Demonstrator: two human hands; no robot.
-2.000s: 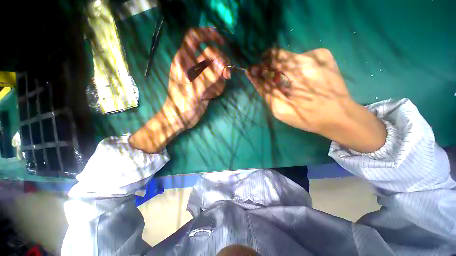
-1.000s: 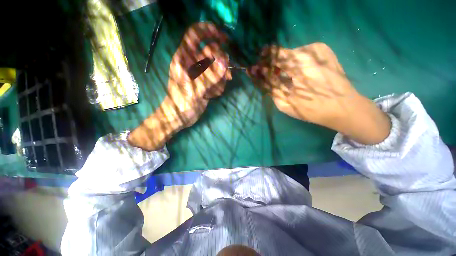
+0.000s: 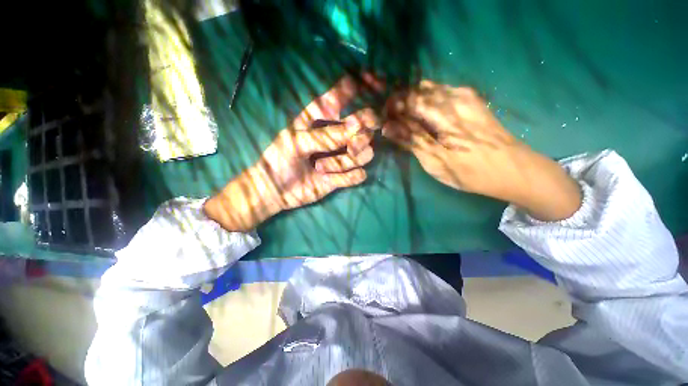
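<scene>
My left hand (image 3: pixel 302 162) is palm-up in front of me, fingers curled around a small dark unit (image 3: pixel 326 124), of which only dark parts show between the fingers. My right hand (image 3: pixel 460 139) is beside it, its fingertips nearly touching the left fingertips. It is closed around a slim tool, probably the screwdriver (image 3: pixel 430 133); only a small part shows and its tip is hidden. Blurry dark strands cross the view over both hands and hide the contact point. Dark tweezers (image 3: pixel 241 75) lie on the green mat left of my hands.
A long yellow-white bundle with a shiny plastic end (image 3: pixel 181 124) lies at the left. A black divided tray (image 3: pixel 72 177) is at the far left. A bright teal sheet (image 3: pixel 345 22) lies beyond my hands. Tiny bright specks (image 3: pixel 566 123) are scattered on the mat at the right.
My left hand has moved right, closer to my right hand, and its fingers have spread lower. The thin metal shaft between the hands no longer shows. The view has shifted slightly.
</scene>
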